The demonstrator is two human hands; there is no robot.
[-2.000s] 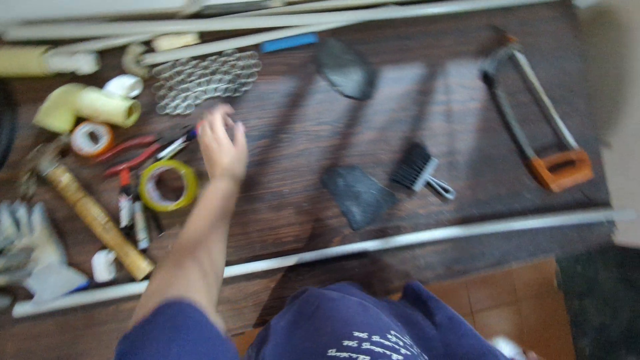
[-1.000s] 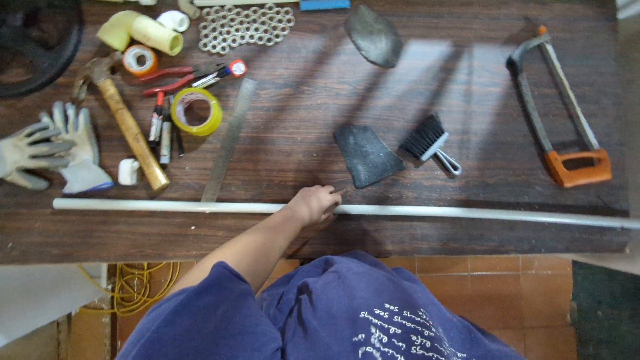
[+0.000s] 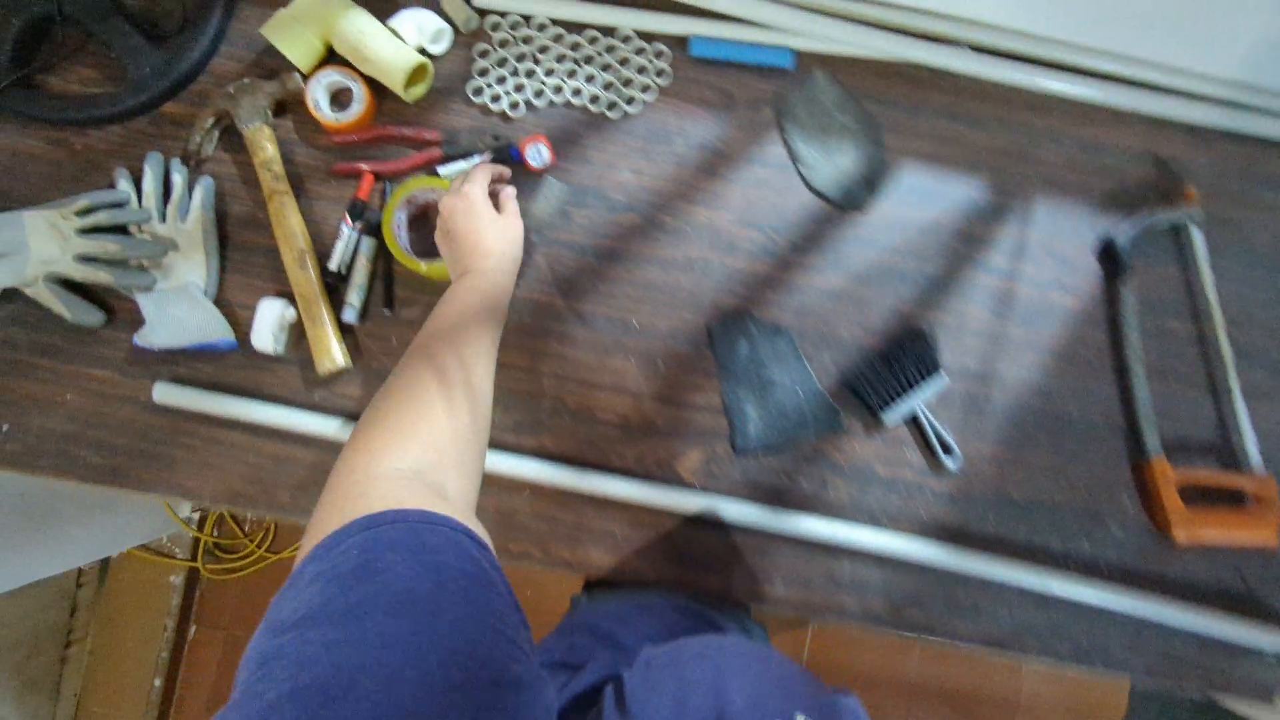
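Observation:
My left hand (image 3: 480, 225), fingers curled, is over the right side of a yellow tape roll (image 3: 392, 235); whether it holds anything is hidden. A blurred pale piece (image 3: 546, 200) shows just right of its fingers. My forearm crosses above a long white plastic pipe (image 3: 600, 480) near the table's front edge. Red-handled pliers (image 3: 390, 163), a red-capped marker (image 3: 350, 222) and a roll with a red and white face (image 3: 537, 153) lie around the hand. My right hand is not seen.
Left are a claw hammer (image 3: 290, 230), work gloves (image 3: 180, 240), a white fitting (image 3: 272, 325) and orange-rimmed tape (image 3: 340, 98). Cut pipe rings (image 3: 570, 65) lie at the back. Right are dark pieces (image 3: 770, 385) (image 3: 832, 140), a brush (image 3: 900, 380) and a hacksaw (image 3: 1205, 500).
My left hand has left the white pipe, where it was a second ago, and moved up and left to the yellow tape. The metal strip then seen right of the tape is now mostly not visible.

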